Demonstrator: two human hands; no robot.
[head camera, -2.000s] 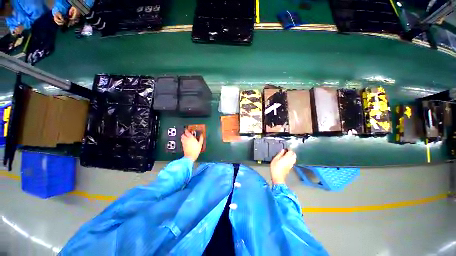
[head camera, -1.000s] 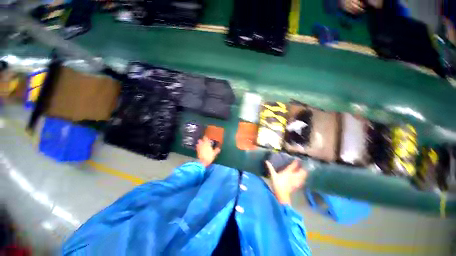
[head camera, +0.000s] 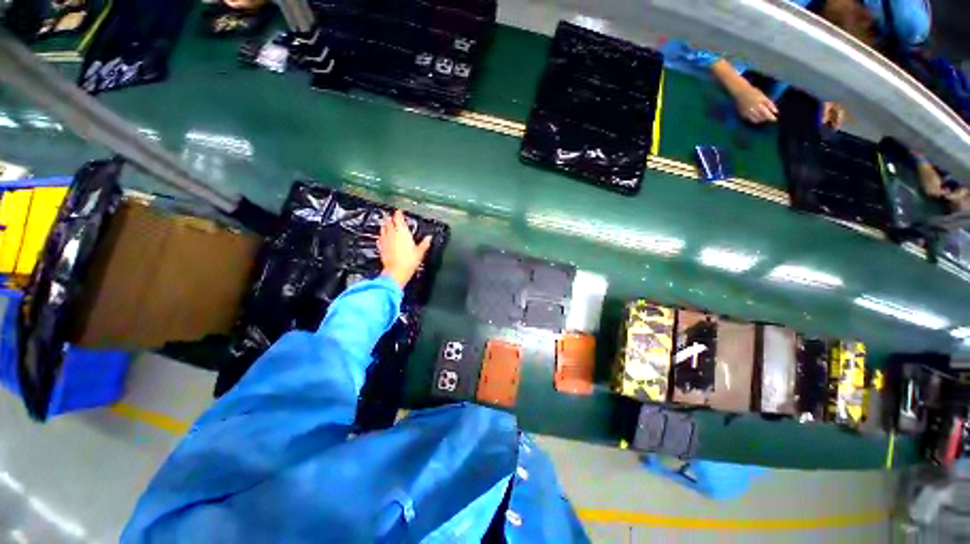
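My left hand (head camera: 402, 250) is on the upper right part of the glossy black blister tray (head camera: 308, 287), fingers pointing away from me. Whether it holds anything cannot be seen against the black plastic. My right hand is not in view. Right of the tray are dark grey cases (head camera: 519, 289) in a flat group, with a white or clear piece (head camera: 586, 301) against their right side. Nearer me lie a dark case with two white blocks (head camera: 451, 368), a brown case (head camera: 500, 373) and another brown case (head camera: 574, 363).
Yellow camouflage (head camera: 646, 351), black patterned (head camera: 696, 356), taupe (head camera: 735, 364) and silver (head camera: 778, 370) stacks stand at right. More dark grey cases (head camera: 665, 430) lie at the front edge. A cardboard carton (head camera: 165, 278) and blue bin (head camera: 90, 379) are left. People's hands (head camera: 756, 104) show opposite.
The view has shifted and turned. My left hand has moved from the brown case to the black tray. My right hand has left the dark grey cases at the front edge and is out of view.
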